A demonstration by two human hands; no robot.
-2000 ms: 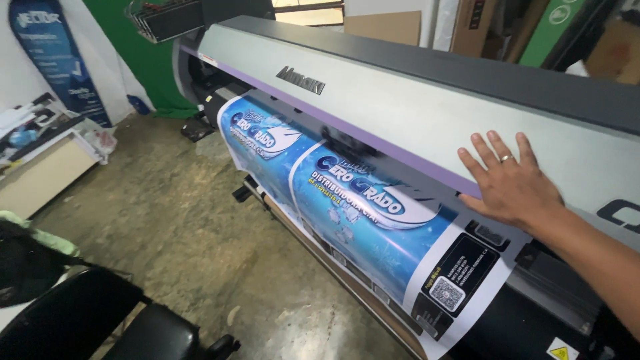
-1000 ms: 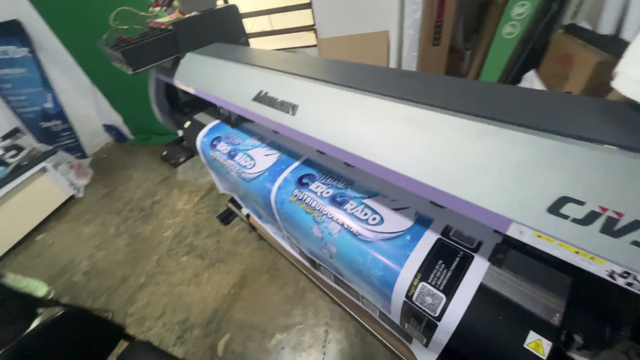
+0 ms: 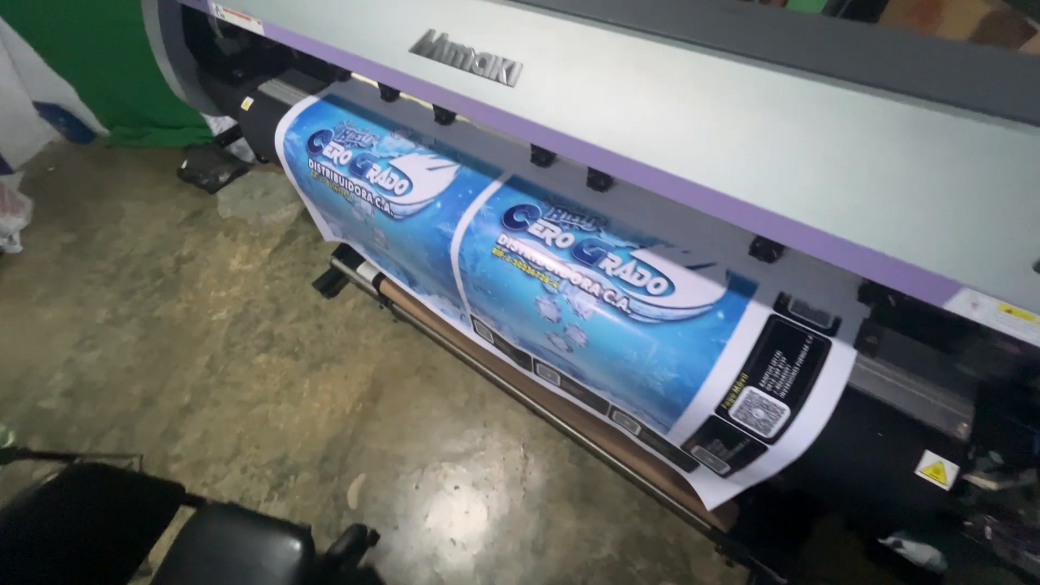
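Observation:
Neither my left hand nor my right hand shows in the head view. A Mimaki wide-format printer [image 3: 731,146] with a pale cover and a purple lower edge runs across the upper part. A printed sheet [image 3: 601,357] hangs out from under the cover and curves down over the black front platen [image 3: 869,439]. The sheet bears blue panels with lettering, and small black labels with printed codes lie along its right and lower edges. Black pinch rollers [image 3: 600,179] line the gap above the sheet.
Below the sheet runs a metal bar [image 3: 520,406] beside a brown roll [image 3: 569,402]. A black chair [image 3: 236,544] stands at the lower left on the mottled floor [image 3: 244,366]. Green fabric [image 3: 106,73] hangs at the upper left. A yellow warning sticker [image 3: 937,470] is on the printer's front.
The hand that lay on the printer cover two seconds ago is out of view. The view has moved closer to the printed sheet and the left part of the printer.

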